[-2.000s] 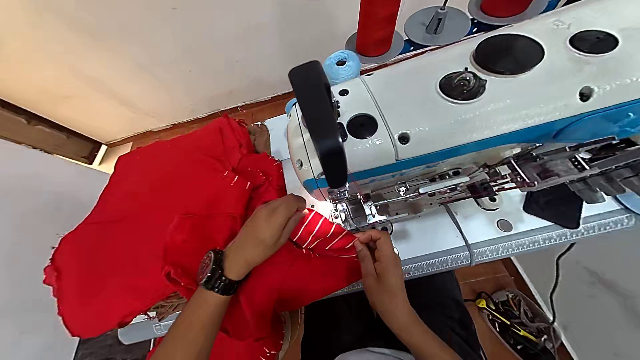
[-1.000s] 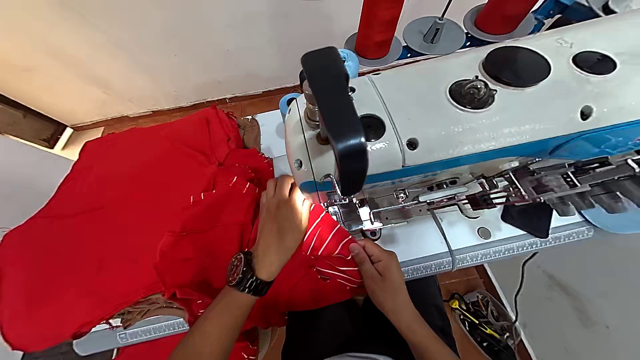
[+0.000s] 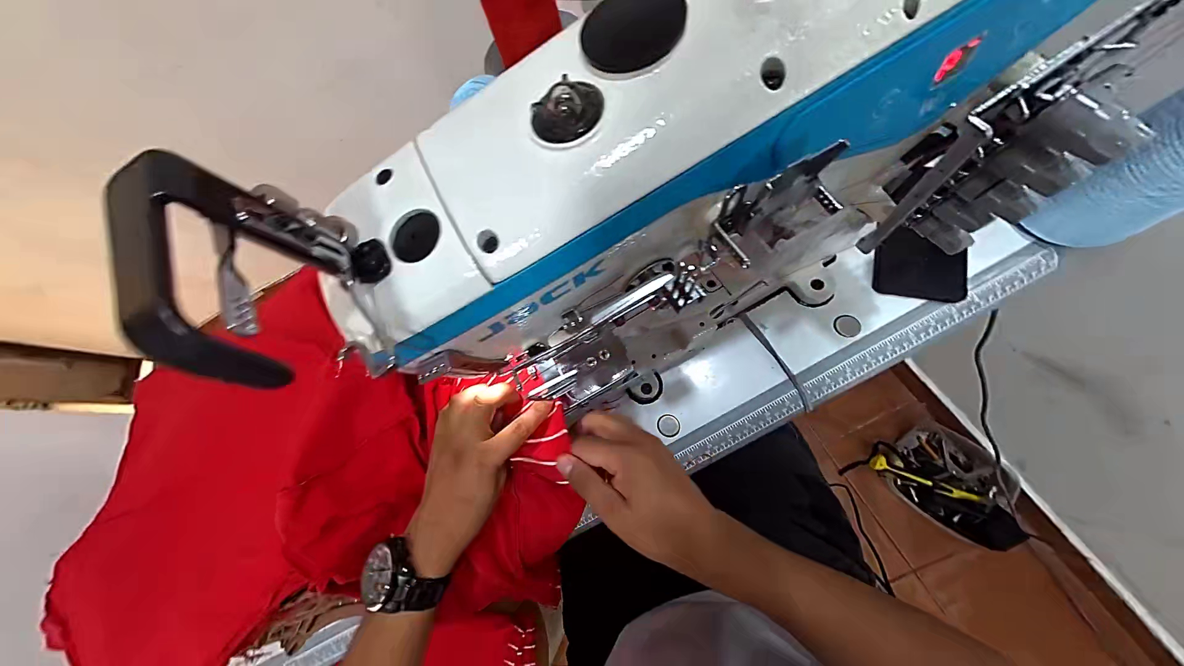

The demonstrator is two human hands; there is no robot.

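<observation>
A white and blue Jack industrial sewing machine [image 3: 592, 194] spans the upper middle of the view. Red fabric [image 3: 231, 462] with white stitch lines lies at its needle area and spreads to the left. My left hand [image 3: 467, 462], with a black watch on the wrist, rests on the fabric just in front of the presser foot [image 3: 555, 375], fingertips close to it. My right hand [image 3: 629, 481] pinches the fabric's right edge between thumb and fingers. The needle itself cannot be made out.
A measuring tape strip [image 3: 925, 324] runs along the table's front edge. A light blue thread cone [image 3: 1119, 176] stands at the right. A container of tools [image 3: 953, 481] with a yellow-handled item sits on the tiled floor. A black cable hangs beside it.
The view has shifted and turned nearer the machine. My left hand has come closer to the presser foot, while my right hand remains at the fabric's right edge.
</observation>
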